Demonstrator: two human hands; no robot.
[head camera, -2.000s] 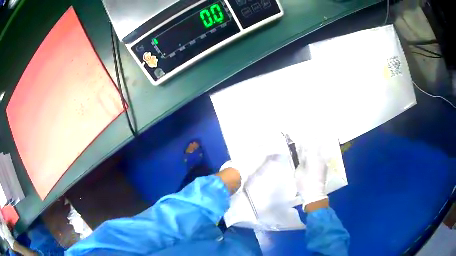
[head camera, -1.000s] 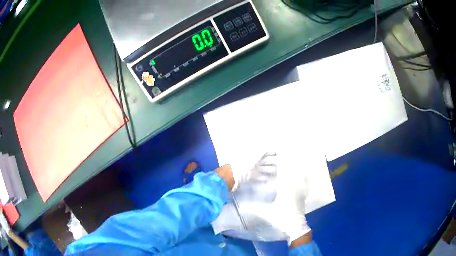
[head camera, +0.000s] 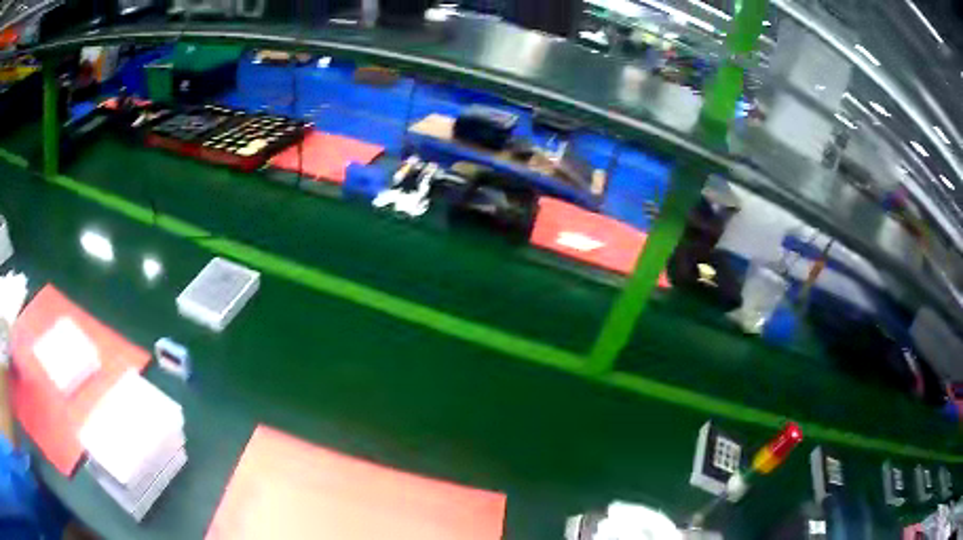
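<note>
Neither of my hands shows. Nearest in front of me, a red-orange mat (head camera: 359, 494) lies on the green bench, cut off by the bottom edge. Left of it, a stack of white boxes (head camera: 134, 438) overlaps the corner of another red mat (head camera: 40, 409). A pale flat box (head camera: 70, 353) lies on that mat. A separate pale grey-white stack (head camera: 218, 292) stands behind, with a small white-blue device (head camera: 171, 358) near it. A glaring white shape (head camera: 630, 522) at the bottom edge is too blurred to name.
A red-yellow signal light (head camera: 778, 448) stands at the lower right beside a small keypad-like box (head camera: 718, 456). A green post (head camera: 660, 248) rises behind. Across the line are trays (head camera: 227, 135) and red mats. A person's blue sleeve (head camera: 23, 490) is at the left edge.
The view has swung up and left from the scale and the white carton or sheets to the bench and hall. My gloved hands, seen on the white material before, are out of the picture.
</note>
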